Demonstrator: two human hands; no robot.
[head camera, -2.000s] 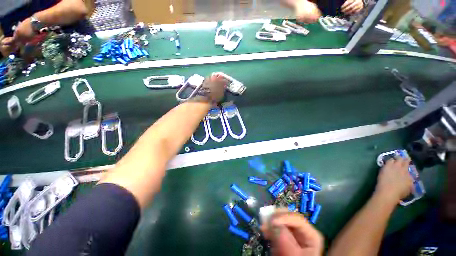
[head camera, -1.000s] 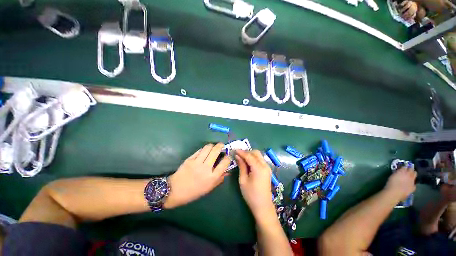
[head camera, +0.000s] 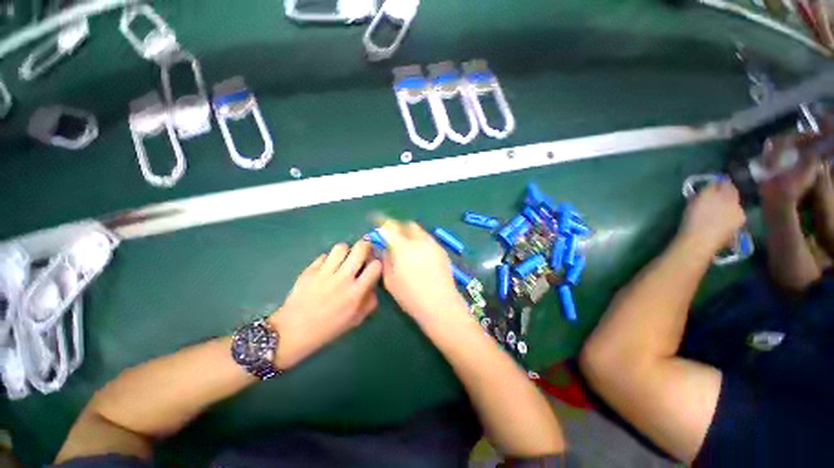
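Observation:
My left hand (head camera: 329, 291), with a dark watch on its wrist, and my right hand (head camera: 411, 265) meet over the near bench. A blue battery cell (head camera: 376, 239) shows at my right fingertips, beside my left fingers. What my left fingers hold is hidden behind them; no white housing can be made out between the hands. A heap of blue cells (head camera: 566, 249) with small green boards and thin wires lies to the right of my right hand. A loose blue cell (head camera: 449, 240) lies just beyond my right hand.
White housings (head camera: 59, 292) are piled at the left. A pale metal rail (head camera: 366, 183) separates bench and belt. Three blue-ended housings (head camera: 448, 102) lie together on the belt, more white housings (head camera: 155, 146) at its left. Another person's arm (head camera: 654, 274) reaches over the bench at the right.
My left hand has come back from the belt to my right hand. The white housing seen between them a second ago is now hidden, and a blue cell shows there. The view has shifted.

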